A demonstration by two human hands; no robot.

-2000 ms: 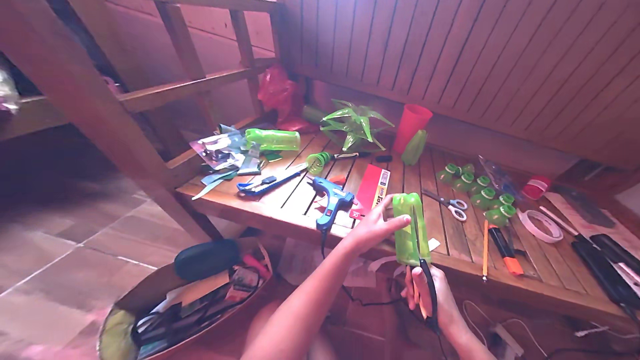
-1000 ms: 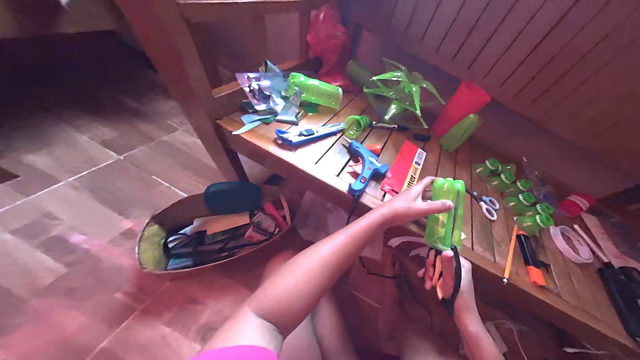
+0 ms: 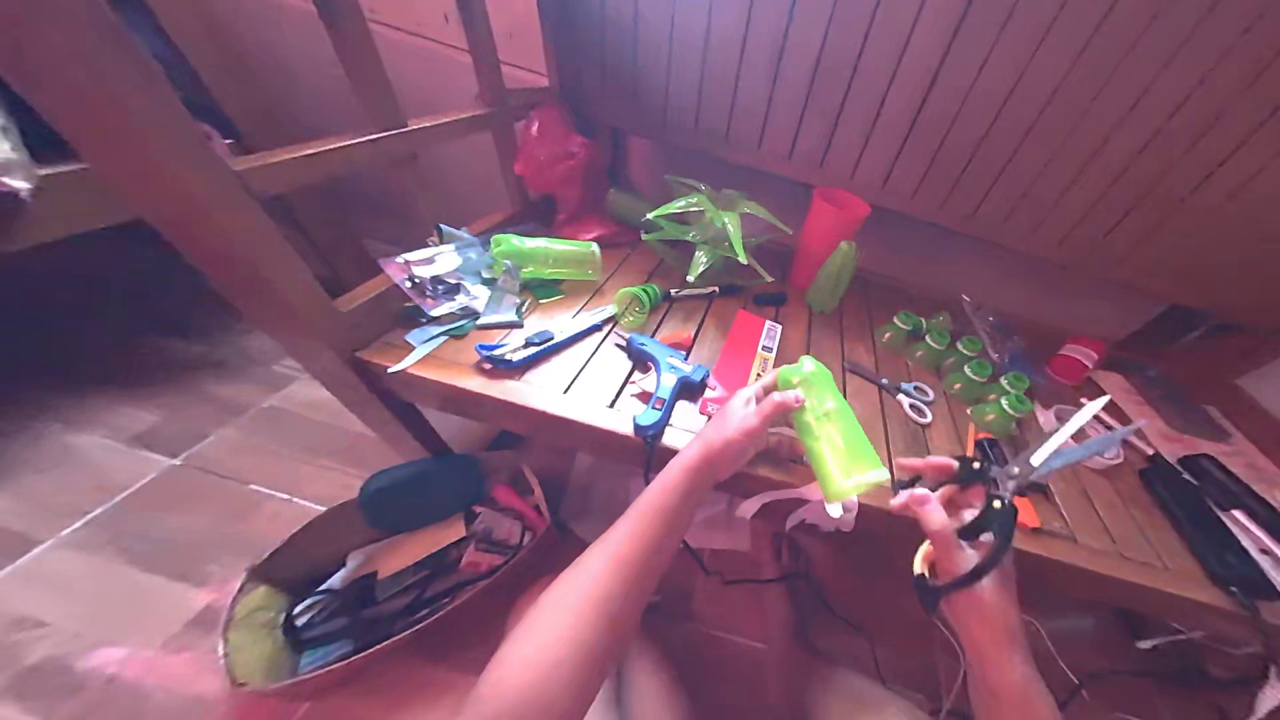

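Note:
My left hand point(image 3: 745, 422) grips the upper end of a translucent green plastic bottle piece point(image 3: 838, 445), which tilts in front of the slatted wooden bench. To its right, my right hand point(image 3: 960, 530) has its fingers in the handles of large black-handled scissors point(image 3: 1003, 485); the blades are parted and point up and right, away from the plastic. A blue glue gun point(image 3: 662, 385) lies left of my left hand. Behind the bottle piece are smaller scissors point(image 3: 898, 388) and a red box point(image 3: 740, 355).
On the slatted wooden bench point(image 3: 570, 385) lie a blue utility knife point(image 3: 545, 338), a green plastic star-shaped piece point(image 3: 715, 225), cut green bottle necks point(image 3: 968, 375) and a red plastic cup-like piece point(image 3: 828, 235). A basket point(image 3: 390, 590) of supplies stands on the floor below, with cords under the bench.
The large scissors were at the lower end of the green plastic; now my right hand holds them apart from it, blades spread and pointing up and right.

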